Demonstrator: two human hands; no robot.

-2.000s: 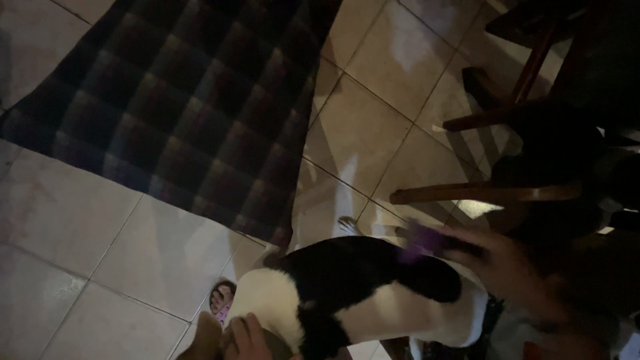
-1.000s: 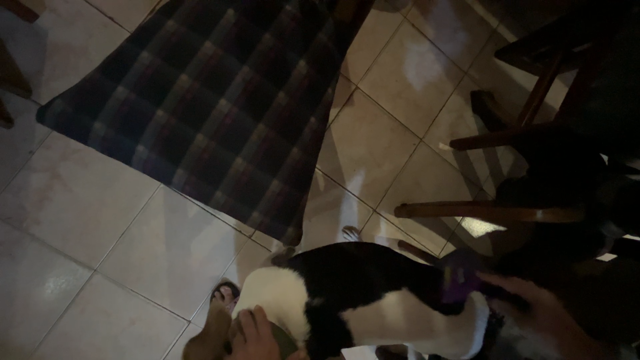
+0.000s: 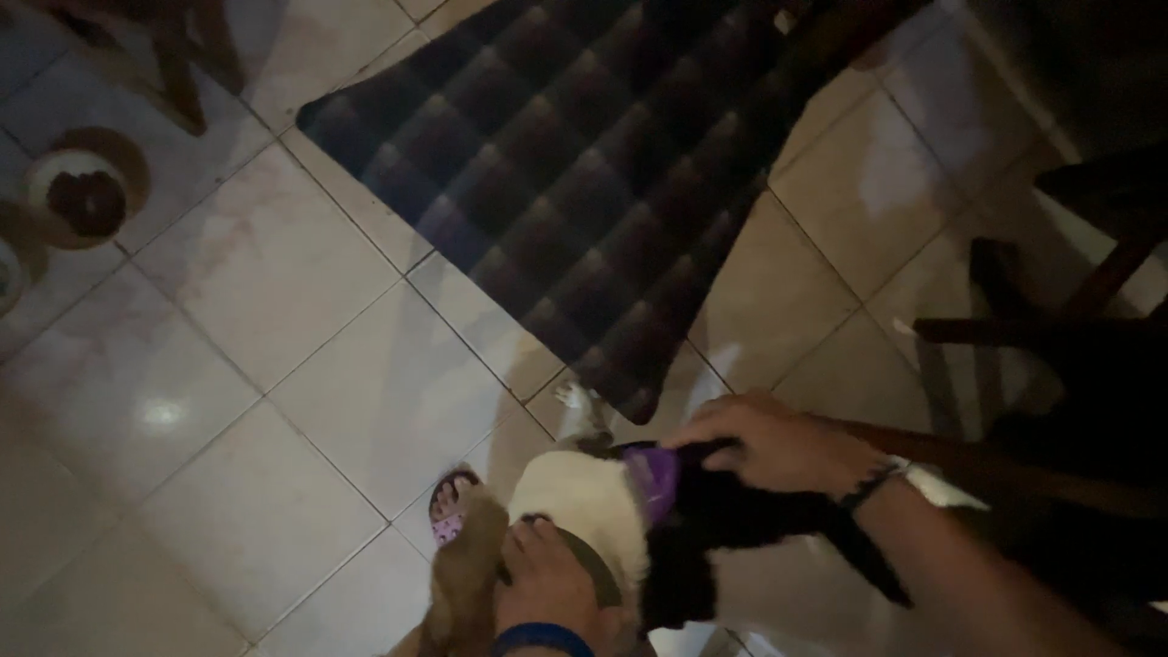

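Note:
A dog with black, white and brown fur (image 3: 680,575) stands at the bottom centre, its brown head toward the lower left. My left hand (image 3: 547,570), with a blue wristband, grips the green collar (image 3: 591,564) at the dog's neck. My right hand (image 3: 766,443), wearing a dark bracelet, holds a purple pet brush (image 3: 654,479) against the back just behind the white shoulders. The brush's handle is mostly hidden by my fingers.
A dark plaid pet cushion (image 3: 566,182) lies on the tiled floor ahead. Bowls, one with dark food (image 3: 87,196), are at far left. Wooden chair legs (image 3: 1022,330) stand at right. A sandalled foot (image 3: 451,502) shows beside the dog's head.
My right hand and the purple brush have moved left along the dog's back, from the rear toward the shoulders. My left hand has stayed at the neck. The view has shifted left, showing the bowls.

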